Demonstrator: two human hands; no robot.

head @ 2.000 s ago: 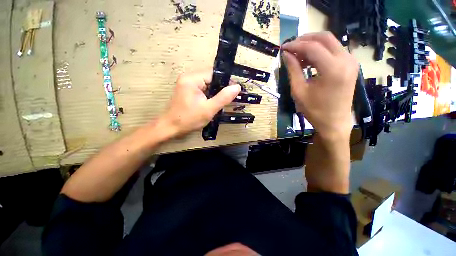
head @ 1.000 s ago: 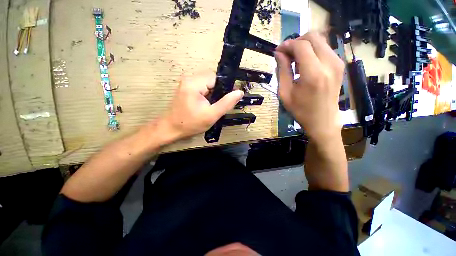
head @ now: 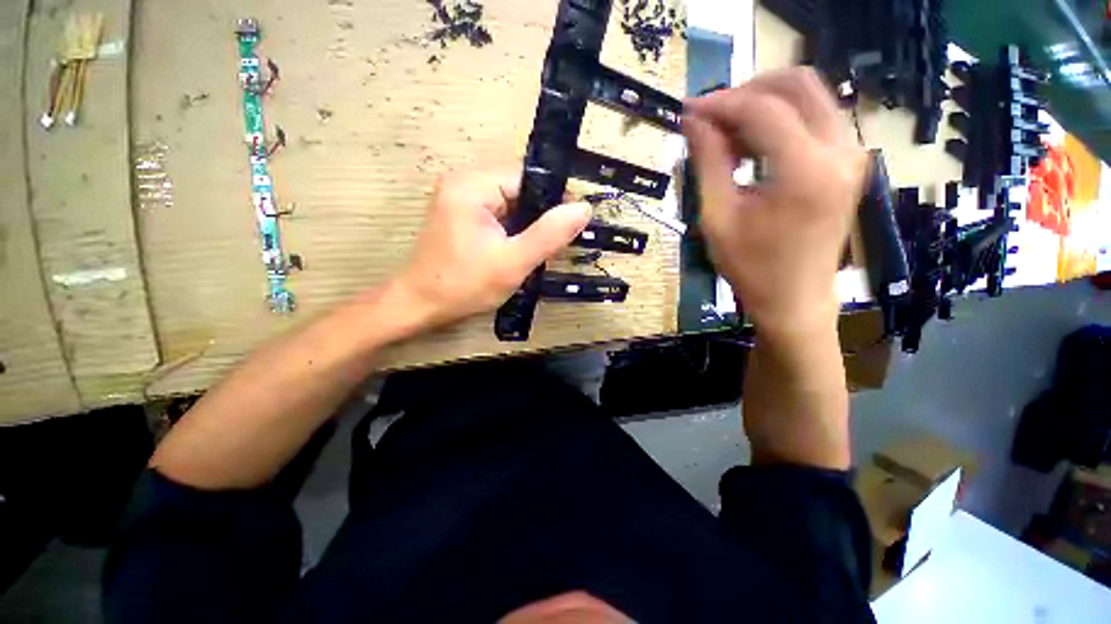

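A black comb-shaped plastic housing [head: 554, 134] stands over the cardboard with its arms pointing right. My left hand [head: 475, 250] grips its spine near the lower arms, the thumb across the front. My right hand [head: 780, 183] is at the tip of the upper arm, thumb and fingertips pinched together; it is blurred, and I cannot tell what lies between the fingertips. Thin leads [head: 597, 258] show by the lower arms. A thin silver tool [head: 652, 213] lies right of the housing, partly hidden.
A narrow green circuit board [head: 262, 177] lies on the cardboard [head: 366, 146]. Dark screw piles [head: 458, 22] lie at the far edge. A thick black screwdriver [head: 882, 232] lies right of my right hand. Black comb shapes [head: 1011, 134] are stacked far right. Pale-tipped sticks [head: 67, 79] lie left.
The housing has tilted slightly, showing the insides of its arms more. My right hand has shifted a little right and stays at the upper arm's tip. My left hand keeps its hold.
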